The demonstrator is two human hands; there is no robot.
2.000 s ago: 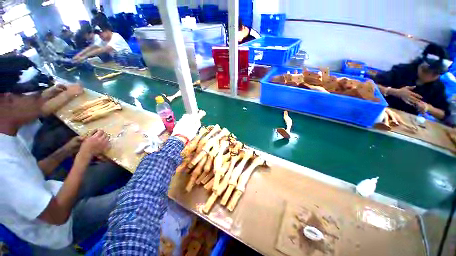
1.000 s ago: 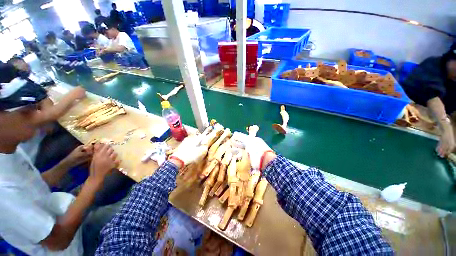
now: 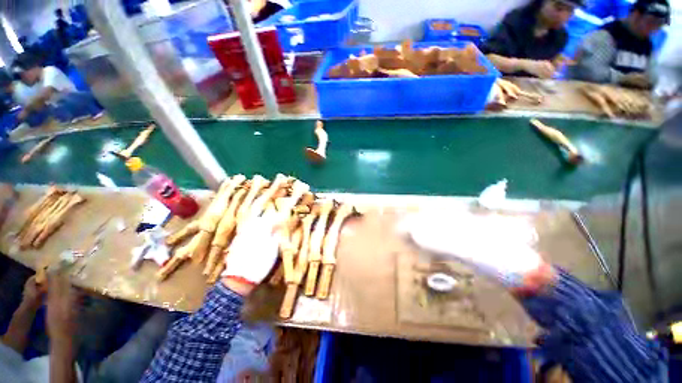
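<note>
A pile of tan carved leg-shaped pieces (image 3: 323,243) lies on the brown-covered bench, squared ends toward me. My left hand (image 3: 254,247), in a white glove with an orange-red cuff, rests on the pile; whether its fingers grip a piece cannot be told. My right hand (image 3: 475,241), also white-gloved, is blurred by motion above the bench at the right, and its fingers are not clear. Below it lies a stained square work pad (image 3: 419,299) with a small white ring-like dish (image 3: 441,282).
A green belt (image 3: 419,161) runs behind the bench with several pieces on it. A pink drink bottle (image 3: 168,193) stands by a slanted metal post (image 3: 161,97). A small white bottle or wrap (image 3: 493,194) is at the belt edge. A blue bin (image 3: 407,93) of brown plates stands beyond. People sit around.
The view has turned right. My right hand has left the pile and moved right, over the work pad side. My left hand is now on the middle of the pile, and the pieces are spread wider.
</note>
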